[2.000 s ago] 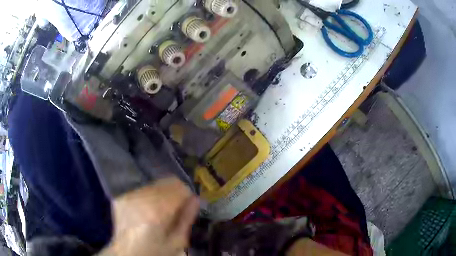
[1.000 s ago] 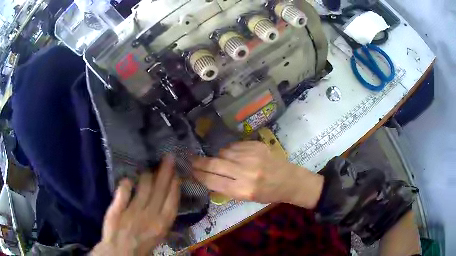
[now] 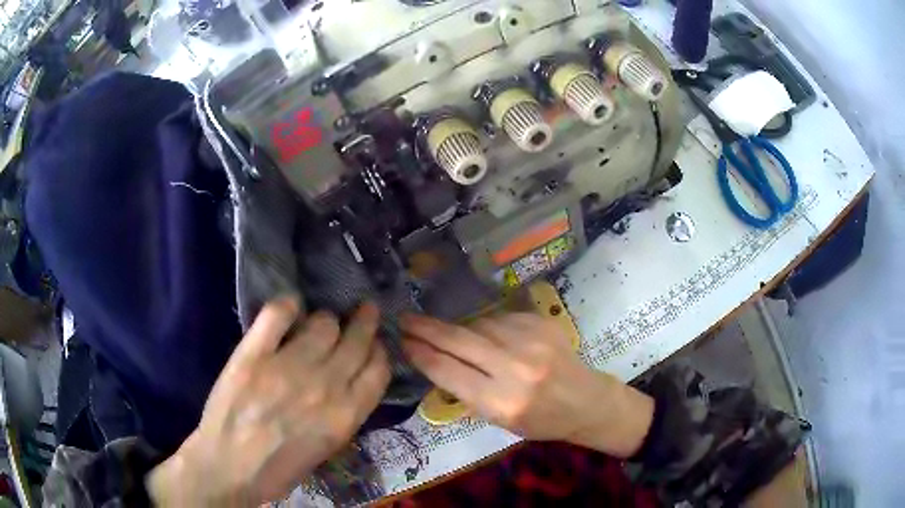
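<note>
The grey fabric piece [image 3: 332, 278] lies at the left front of the overlock machine [image 3: 536, 149], its upper part at the needle area [image 3: 362, 218]. My left hand [image 3: 298, 397] lies on the grey fabric with its fingers bent and their tips pressing on it. My right hand [image 3: 521, 377] lies flat from the right, its fingertips on the fabric's right side, close to my left fingertips. Neither hand clearly pinches the cloth. The navy garment [image 3: 119, 248] is heaped left of the grey piece.
Blue-handled scissors [image 3: 757, 184] and a white scrap [image 3: 754, 102] lie on the right of the white table [image 3: 645, 278]. A yellow frame [image 3: 556, 313] is partly hidden by my right hand. A navy spool [image 3: 692, 30] stands behind the machine.
Two seconds ago one blurred hand was at the fabric's lower end; now both hands are on the grey piece. Since one second ago, my left fingers have bent more. The view has shifted.
</note>
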